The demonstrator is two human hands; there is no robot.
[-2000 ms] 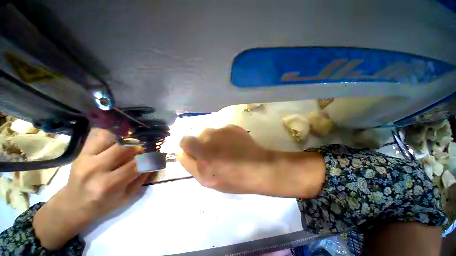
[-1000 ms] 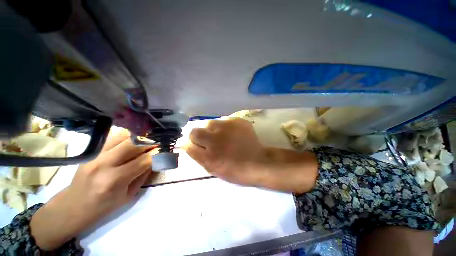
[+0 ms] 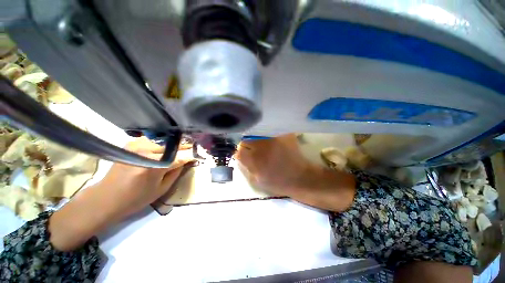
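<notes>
The sewing machine head (image 3: 365, 72) fills the top. My left hand (image 3: 130, 179) lies on the bed left of the small grey tension dial (image 3: 222, 174), fingers bent toward the needle area; a small dark tip shows at its fingertips. My right hand (image 3: 279, 166) is right of the dial, fingers curled, fingertips partly behind the machine parts. The pale machine bed plate (image 3: 221, 192) shows between the hands. The needle, the presser foot and any fabric under them are hidden, so I cannot tell what either hand holds.
A large grey knob (image 3: 221, 83) hangs close to the camera. A curved shiny bar (image 3: 83, 141) crosses at left. Beige pieces (image 3: 61, 166) are heaped left; curled pieces (image 3: 335, 157) lie behind my right hand. A carton (image 3: 490, 226) with beige bits stands right. A ruled strip (image 3: 326, 274) edges the table.
The camera view has shifted, so the large grey knob now shows and the machine sits differently in view. My hands stay on both sides of the dial; more of the bed plate shows between them.
</notes>
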